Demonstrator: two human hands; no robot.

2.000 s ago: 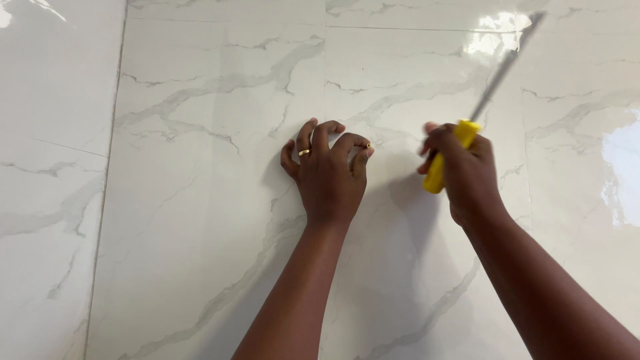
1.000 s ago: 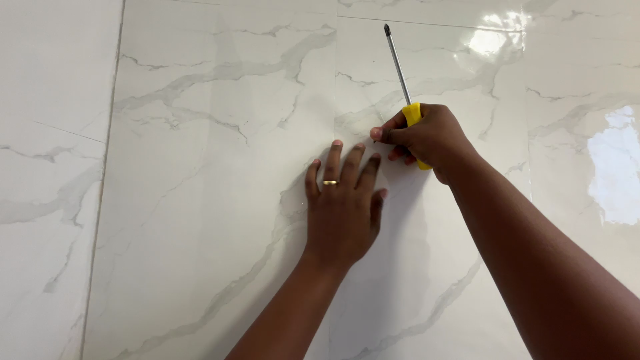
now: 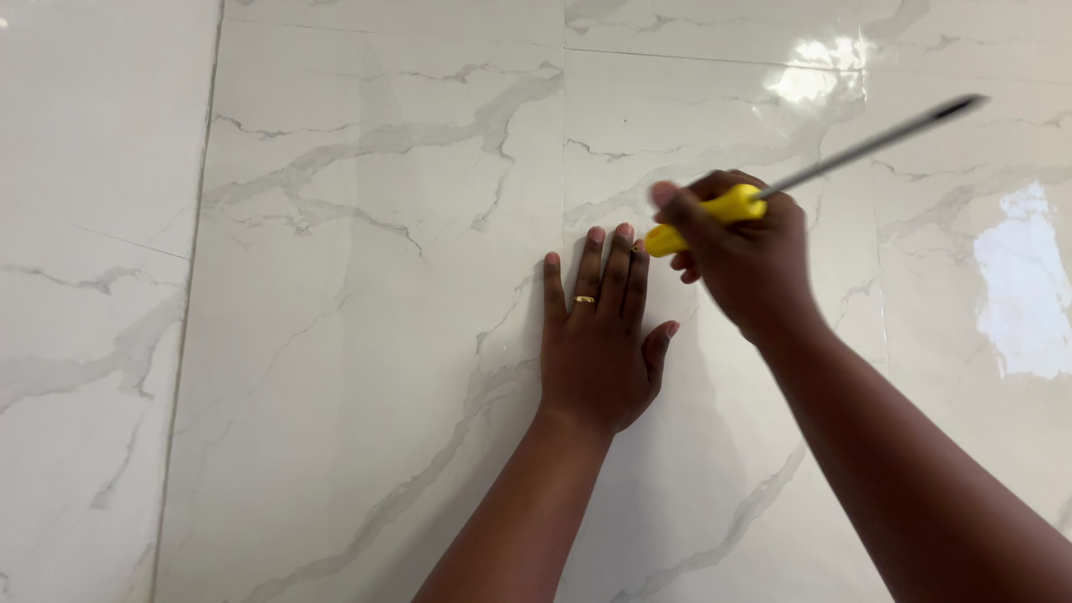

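Note:
My right hand (image 3: 745, 243) grips a screwdriver by its yellow handle (image 3: 712, 219). The steel shaft (image 3: 863, 155) points up and to the right, with a dark tip, and the handle's butt end is close to my left index fingertip. My left hand (image 3: 599, 343) lies flat, palm down, on a white, grey-veined marble-look tiled surface (image 3: 377, 335), its fingers pointing away from me. A gold-coloured ring (image 3: 584, 299) is on one of its fingers. A tiny brass-coloured thing (image 3: 637, 247) shows at the left index fingertip; what it is cannot be told.
A long joint (image 3: 188, 293) between tiles runs down the left side. Another thin joint (image 3: 712, 59) crosses near the top. Bright light reflects off the glossy surface at the upper right and right edge.
The screwdriver's shaft has swung from pointing away from me to pointing up and right, its butt end now turned toward my left hand. My left hand, curled two seconds ago, now lies flat.

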